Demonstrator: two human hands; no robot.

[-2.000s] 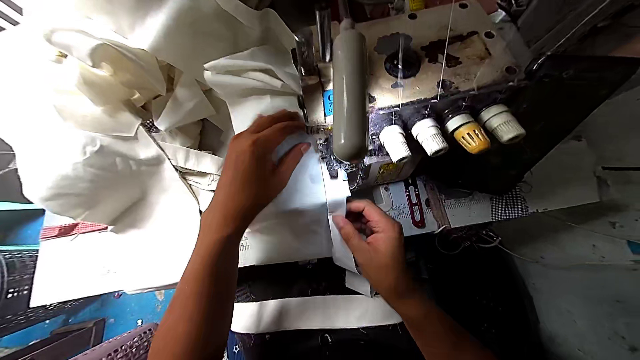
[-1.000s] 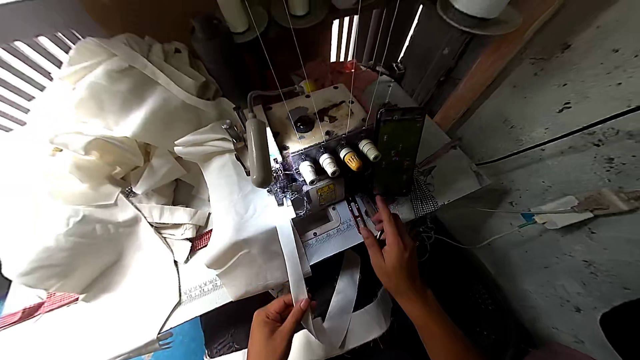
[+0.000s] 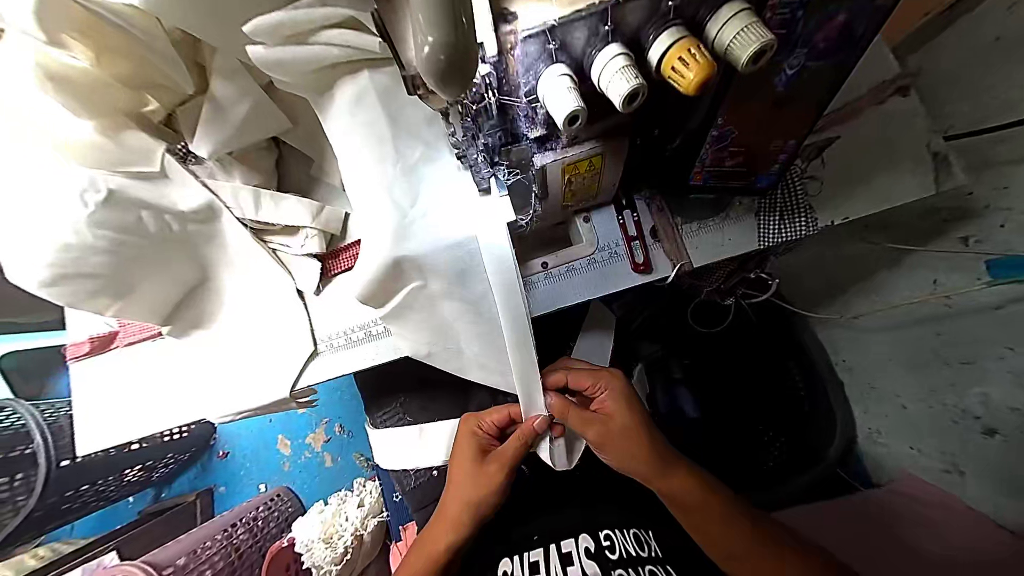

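Note:
A long white fabric strip (image 3: 512,304) runs from under the presser area of an overlock sewing machine (image 3: 480,136) down to my hands, along the edge of a white cloth panel (image 3: 416,240). My left hand (image 3: 500,448) pinches the strip between thumb and fingers near its lower fold. Beside it, my right hand (image 3: 596,408) grips the strip's right edge; the fingertips of both hands are nearly touching. Below them the strip loops under, and another stretch of white band (image 3: 408,445) lies across my lap. Red thread snips (image 3: 634,240) rest on the machine table.
Crumpled white cloth (image 3: 144,232) covers the table's left side. Thread tension knobs (image 3: 620,78) and a dark phone-like screen (image 3: 752,104) stand above right. Perforated plastic baskets (image 3: 216,536) are at lower left, and a black bin (image 3: 744,384) is below the table at right.
My right hand has moved from beside the snips to the strip, next to my left hand, and now holds it. The view has moved closer to the machine.

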